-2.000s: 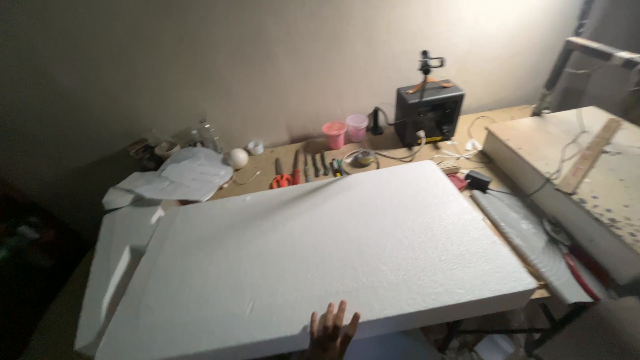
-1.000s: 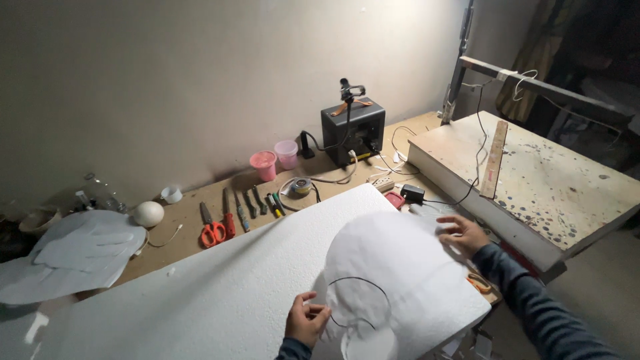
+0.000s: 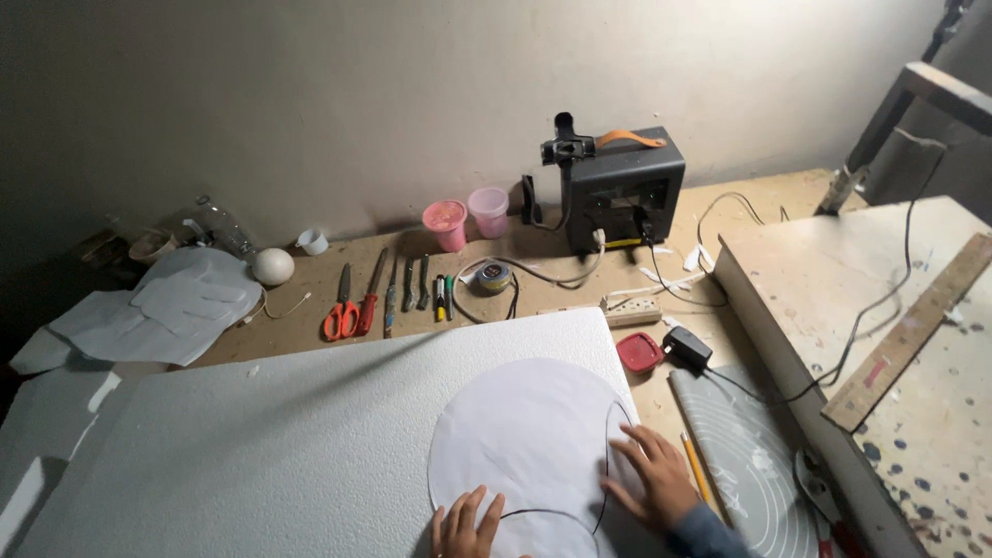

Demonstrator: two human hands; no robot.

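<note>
A round sheet of white paper with dark curved lines drawn on it lies on a large white polystyrene foam board, near the board's right end. My left hand rests on the lower left part of the paper, fingers a little apart; the frame's bottom edge cuts it off. My right hand is over the paper's right edge, fingers spread and bent, with nothing seen in its grip. Whether its fingertips touch the paper, I cannot tell.
Behind the board lie orange-handled scissors, a red-handled tool, markers and a tape roll. Pink cups and a black power unit stand by the wall. At right are a power adapter, pliers and a wooden ruler.
The round paper, absent from the board two seconds ago and held up by both hands one second ago, now lies flatter on the foam board. My hands have come down to it.
</note>
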